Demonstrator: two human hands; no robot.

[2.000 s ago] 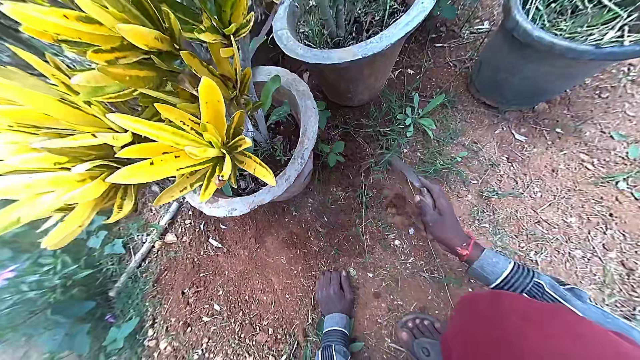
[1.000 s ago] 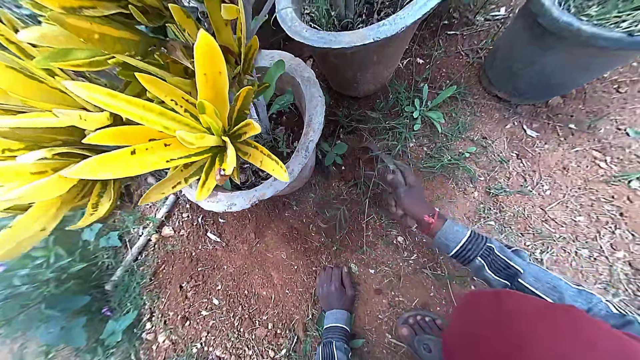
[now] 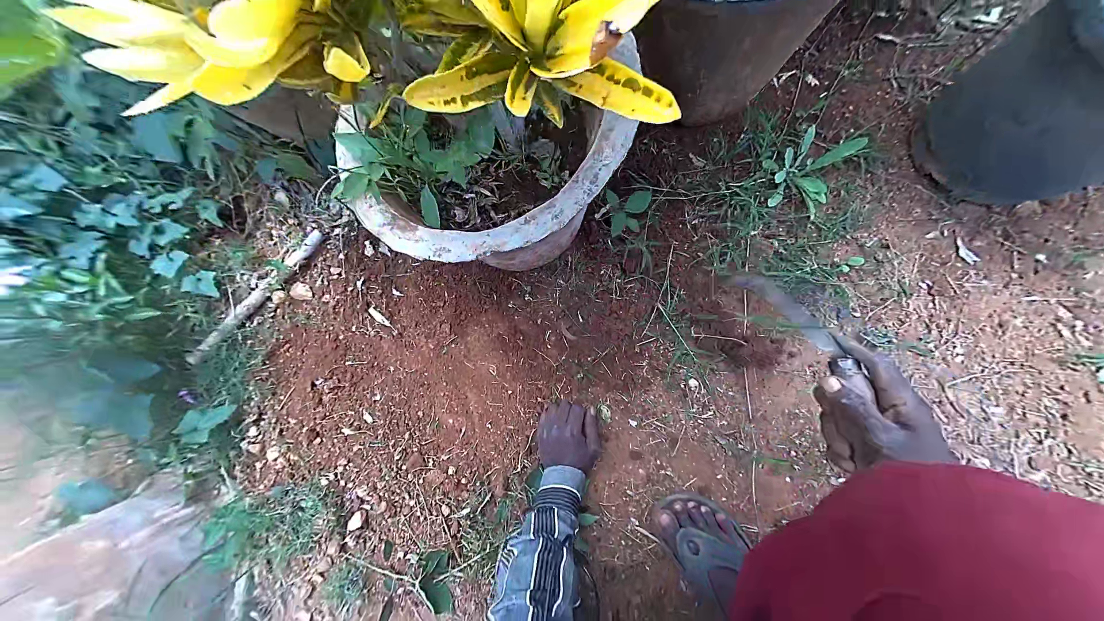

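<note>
My right hand (image 3: 880, 414) is closed around the dark handle of a blade tool (image 3: 789, 310), perhaps a sickle or knife; its blurred metal blade points up and left over loose red soil. Low on the ground, my left hand (image 3: 569, 435) rests with its knuckles on the soil (image 3: 431, 362), fingers curled; whether anything lies under them cannot be told. Beyond it stands a round, weathered planter pot (image 3: 517, 241) with a yellow-leaved croton (image 3: 526, 60) and small green weeds inside. Grass and a leafy weed (image 3: 802, 177) grow up from the blade's tip.
A brown pot (image 3: 724, 52) stands behind, a dark grey pot (image 3: 1018, 121) at the upper right. A stick (image 3: 259, 297) lies left beside green creepers (image 3: 112, 216). My sandalled foot (image 3: 707, 543) and red-clothed knee (image 3: 923, 543) are near the bottom; a flat stone (image 3: 121, 552) sits lower left.
My right hand has drawn back from the grass with the blade tool still in it. My left hand stays on the soil. The view has shifted noticeably.
</note>
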